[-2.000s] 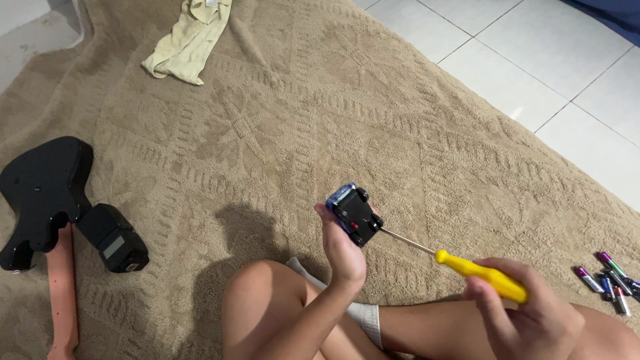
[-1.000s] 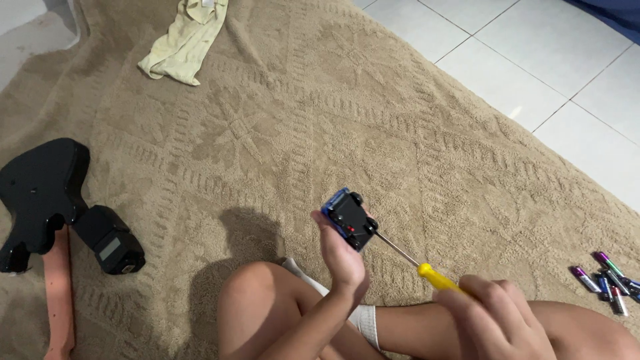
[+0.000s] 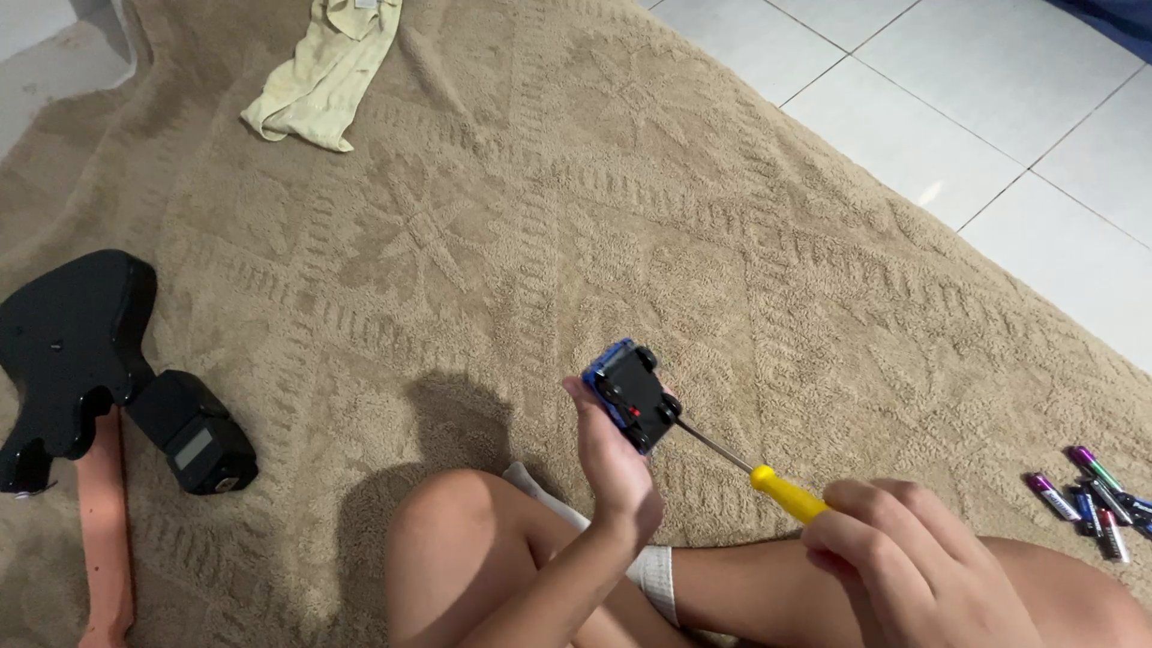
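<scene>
A small blue toy car with a black underside is held by my left hand, its wheels and base turned toward me. My right hand grips the yellow handle of a screwdriver at its rear part. The metal shaft slants up and left, and its tip meets the car near a wheel at the lower right edge. Whether the tip sits in a screw cannot be told. Both hands are above my crossed legs.
A brown patterned towel-like cloth lies beneath. At left are a black guitar-shaped body with an orange-pink neck, and a black camera flash. Pale yellow fabric lies at the top. Several batteries sit right; white floor tiles lie beyond.
My right hand has shifted its hold on the yellow handle, and more of the handle shows than one second ago. The car stays in my left hand.
</scene>
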